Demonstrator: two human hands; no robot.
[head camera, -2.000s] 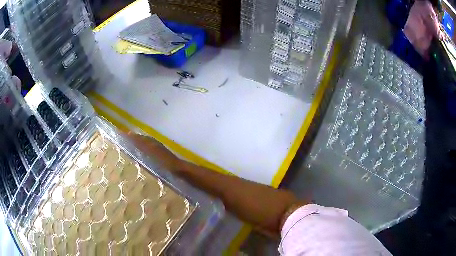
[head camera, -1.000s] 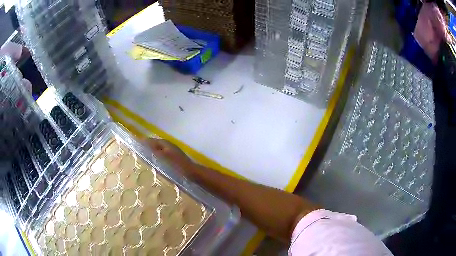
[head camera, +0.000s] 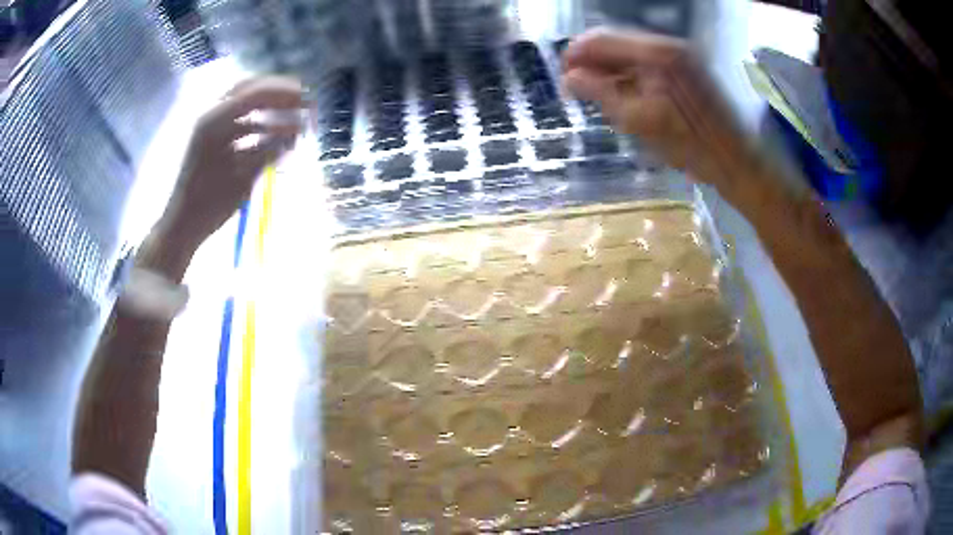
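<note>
A flat clear blister tray with rows of round pockets (head camera: 543, 355) lies in front of me, with brown cardboard showing through it. Beyond it stands a slotted clear tray with dark discs in long rows (head camera: 444, 115). My left hand (head camera: 251, 125) is raised at the slotted tray's left side, fingers bent and blurred; whether it holds anything cannot be told. My right hand (head camera: 637, 89) is over the slotted tray's right side, fingers curled and blurred; whether it holds a small part cannot be told.
A ridged grey-silver stack (head camera: 89, 136) stands at the left. Blue and yellow tape lines run along the white table (head camera: 188, 418). At the upper right are a blue bin (head camera: 852, 183) with papers (head camera: 805, 105) and a dark brown stack (head camera: 899, 63).
The view has turned left and now faces the trays squarely. My left hand has come into view. My right hand has moved from the flat tray's edge to over the slotted tray.
</note>
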